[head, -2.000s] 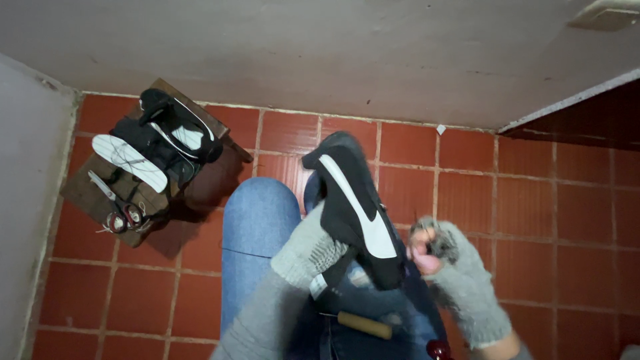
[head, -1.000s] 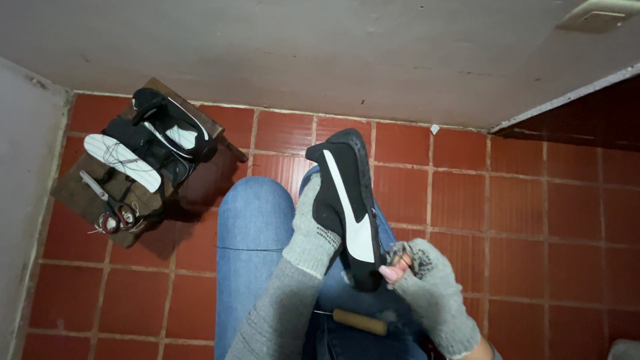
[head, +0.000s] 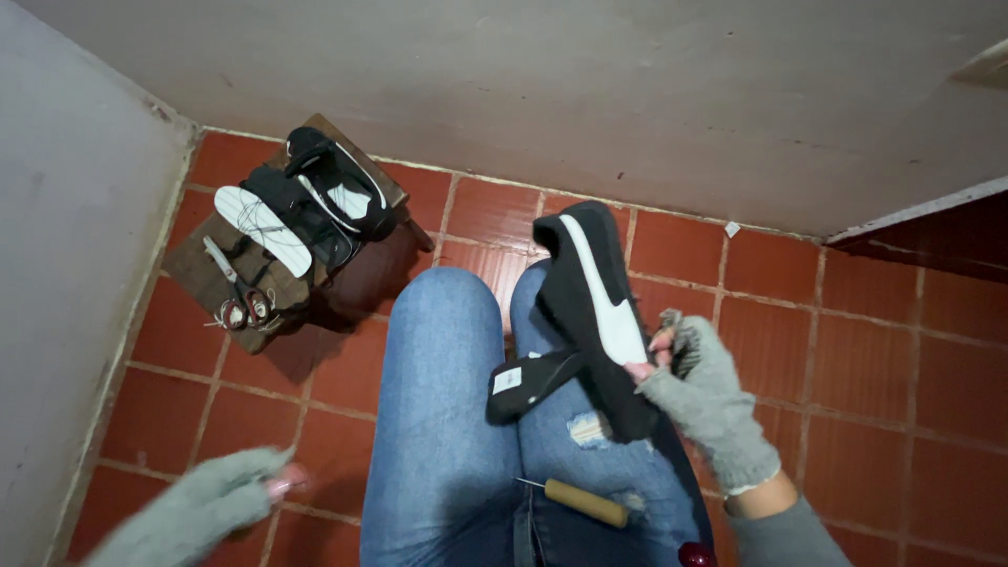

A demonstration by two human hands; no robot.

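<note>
A black shoe with a white side stripe (head: 602, 307) lies across my right thigh, its tongue (head: 524, 386) with a white label folded out to the left. My right hand (head: 697, 378), in a grey fingerless glove, has its fingertips at the shoe's right edge; whether they pinch thread or the shoe itself cannot be made out. My left hand (head: 228, 488), gloved alike and blurred, is away from the shoe over the floor at the lower left; nothing shows in it. An awl with a wooden handle (head: 587, 502) rests on my lap, its tip pointing left.
A low wooden stool (head: 197, 268) at the left bears another black shoe (head: 342, 189), a white insole with dark thread (head: 264, 228) and scissors (head: 236, 283) beside pale string. Walls rise behind and at the left. A dark red round object (head: 694, 554) sits at the lower edge.
My left hand has let go of the shoe and moved down to the left. The shoe now lies on my thigh with its tongue showing. My right hand stays by its right edge.
</note>
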